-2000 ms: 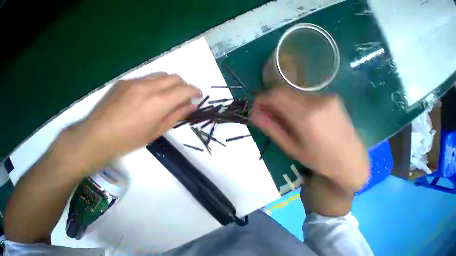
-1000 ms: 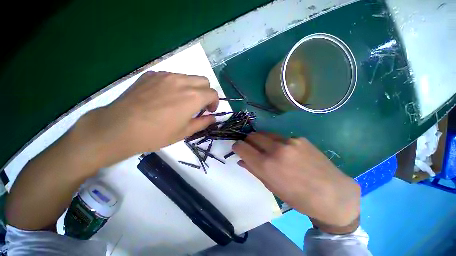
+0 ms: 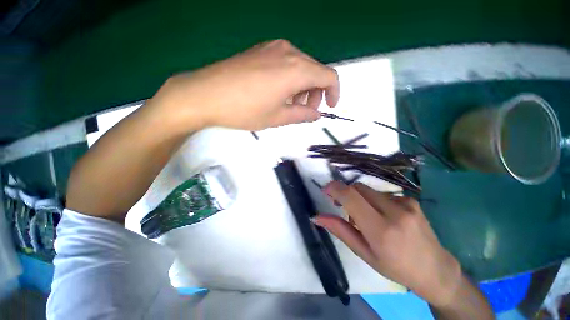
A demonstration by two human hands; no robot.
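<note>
A pile of thin dark screwdriver bits lies on the white sheet, with a few loose ones around it. My left hand is above the sheet, left of the pile, with a thin bit sticking out from its thumb and fingertips. My right hand is at the near side of the pile, thumb and forefinger apart, its other fingers partly hidden. The black electric screwdriver lies left of my right hand. A half-assembled device with a green board lies further left.
The clear round bit jar lies tilted on the green bench at the right. The dark green conveyor runs along the far side. Blurred items show at the left edge, and a blue object at the lower right.
The view has turned, so everything sits differently in it. My left hand has moved away from the pile with a bit. My right hand stays by the pile.
</note>
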